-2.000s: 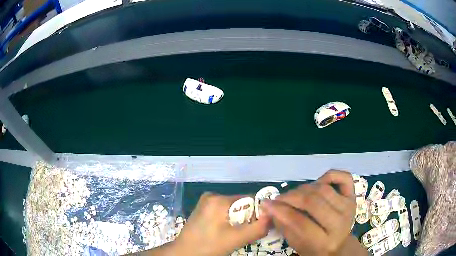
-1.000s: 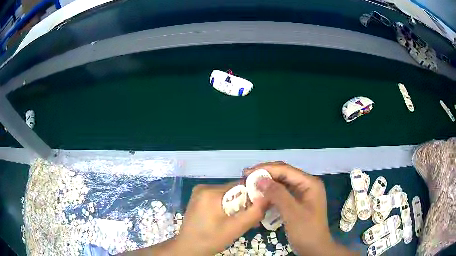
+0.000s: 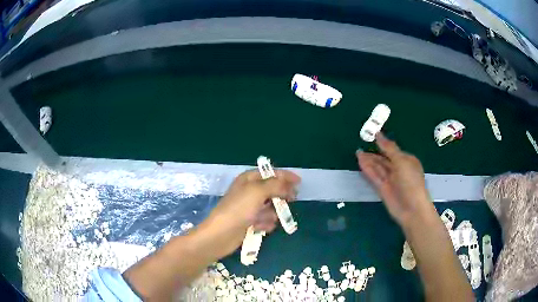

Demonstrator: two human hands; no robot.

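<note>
My left hand (image 3: pixel 256 197) is over the near rail at centre and holds white oblong bases; one base (image 3: pixel 284 213) sticks out past the fingers at both ends and another (image 3: pixel 252 245) hangs below the palm. My right hand (image 3: pixel 392 174) reaches over the rail to the belt with its fingers apart. A white base (image 3: pixel 375 122) lies on the belt just beyond its fingertips; whether they touch is hard to tell. A heap of tiny white pieces (image 3: pixel 307 284) lies on the bench below my hands.
The green belt (image 3: pixel 194 112) carries printed shells (image 3: pixel 317 91) (image 3: pixel 448 132) and thin white bases. The grey rail (image 3: pixel 330 185) runs between belt and bench. A clear bag (image 3: pixel 147 200) spills pieces at left. Several bases (image 3: pixel 474 259) lie at right beside a full pinkish bag (image 3: pixel 519 230). A post (image 3: pixel 26 127) slants at left.
My hands have parted; the right has moved forward to the belt, where a base now lies by its fingers. The left has shifted slightly forward, still holding bases. The shells on the belt have moved right.
</note>
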